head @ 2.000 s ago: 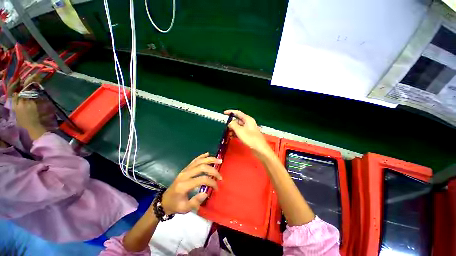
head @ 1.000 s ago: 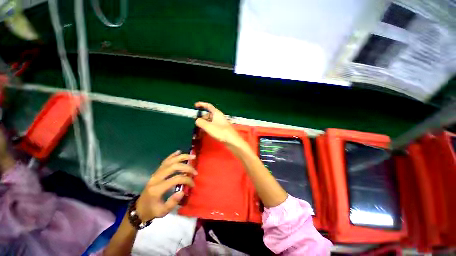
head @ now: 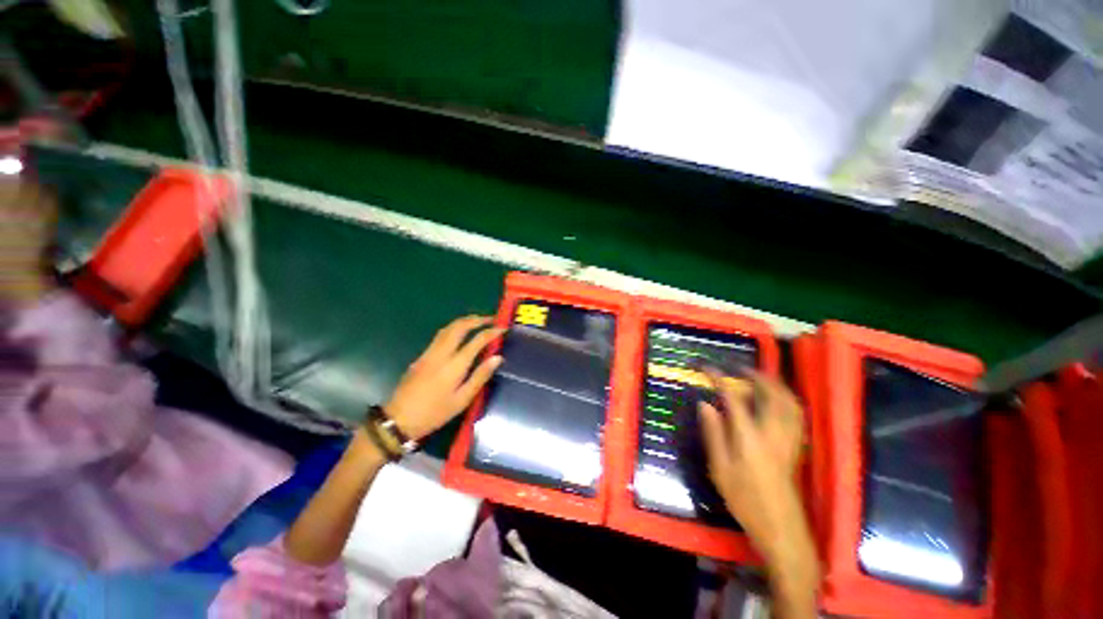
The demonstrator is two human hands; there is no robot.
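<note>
Two tablets lie face up side by side in a red double tray point(head: 621, 417). The left tablet point(head: 547, 393) has a dark screen with yellow text at its top left. The right tablet point(head: 665, 417) shows green and white text lines and a yellow highlighted line. My left hand point(head: 448, 377) rests at the left edge of the left tablet, fingers apart, holding nothing. My right hand point(head: 752, 441) is over the right tablet's screen, fingers spread and slightly blurred, covering part of it.
Stacked red trays with a dark tablet point(head: 925, 478) on top stand at the right. An empty red tray point(head: 155, 242) lies at the left behind hanging white cables point(head: 236, 242). A person in a pink sleeve point(head: 85, 423) is at the left. Paper sheets point(head: 750, 85) hang ahead.
The tablet held edge-on now lies flat in the left recess, and both hands have let go of it. My right hand has moved right over the other tablet, where a yellow line now shows.
</note>
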